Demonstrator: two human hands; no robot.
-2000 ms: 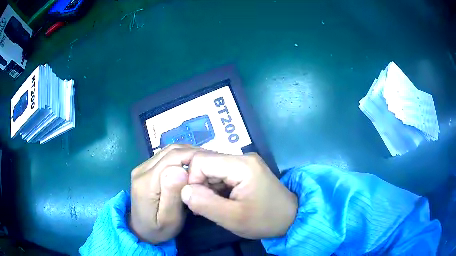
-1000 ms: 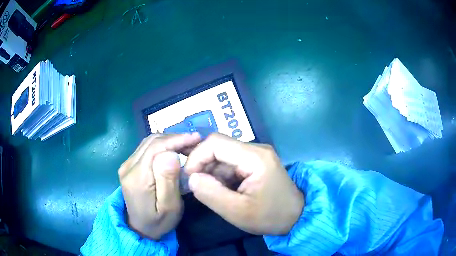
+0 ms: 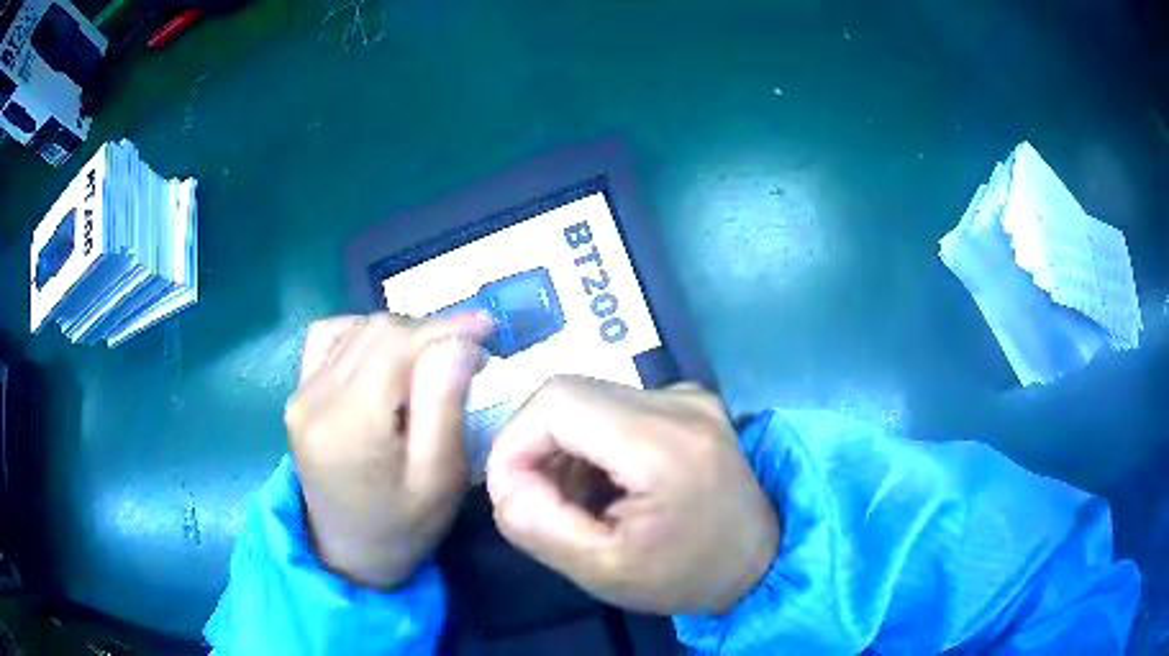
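A black foam tray (image 3: 658, 279) lies in front of me, slightly turned. A white BT200 booklet (image 3: 588, 244) with a blue device picture lies in its upper well. My left hand (image 3: 381, 442) and my right hand (image 3: 628, 493) are above the lower part of the tray, bare, with curled fingers and a small gap between them. A small pale translucent piece shows between them; I cannot tell what it is or which hand holds it. The hands hide the booklet's lower edge and part of the tray.
A stack of BT200 booklets (image 3: 144, 250) stands at the left. A fanned pile of white leaflets (image 3: 1054, 272) lies at the right. A printed box (image 3: 49, 71) stands at the far left corner, with a red item (image 3: 176, 28) beside it.
My hands have come apart slightly from their touching pose, the left one moving up and left. More of the booklet cover shows. The whole view has shifted slightly.
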